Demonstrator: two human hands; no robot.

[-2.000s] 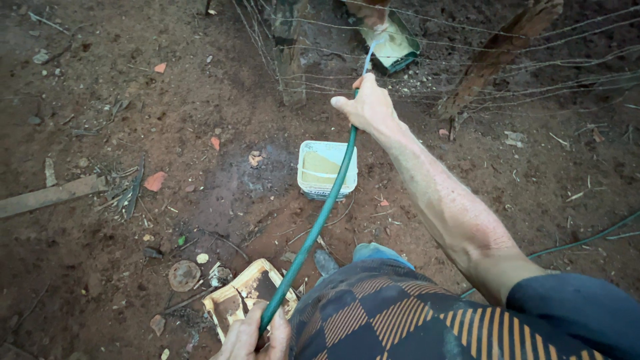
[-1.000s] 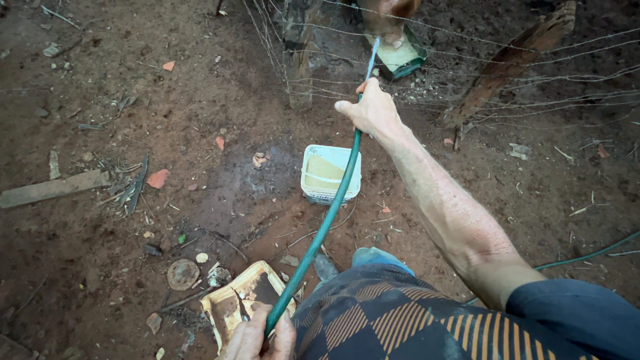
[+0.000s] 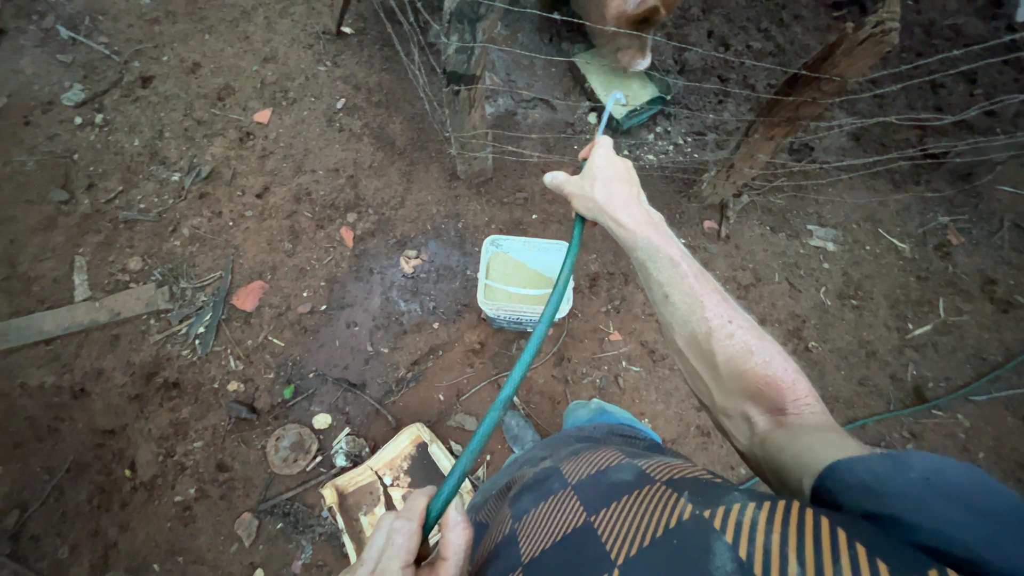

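Observation:
A green garden hose (image 3: 520,364) runs up from my left hand (image 3: 416,536) at the bottom of the view to my right hand (image 3: 604,182), stretched forward near the fence. Both hands are closed around it. Water leaves the hose end just past my right fingers and lands in a green trough (image 3: 628,88) of pale, cloudy liquid behind the wires. An animal's brown snout (image 3: 628,32) is over the trough. Below my right hand, a white plastic bucket (image 3: 524,276) with yellowish contents stands on the soil, partly behind the hose.
Barbed wire strands (image 3: 688,80) run between a wooden post (image 3: 466,88) and a leaning post (image 3: 808,100). A dirty, broken plastic tray (image 3: 352,480) lies near my left hand. A plank (image 3: 84,316) is at the left. More hose (image 3: 936,410) trails at the right.
The animal's snout has shifted, showing more of the trough and its liquid than one second ago. Both hands keep their hold on the hose.

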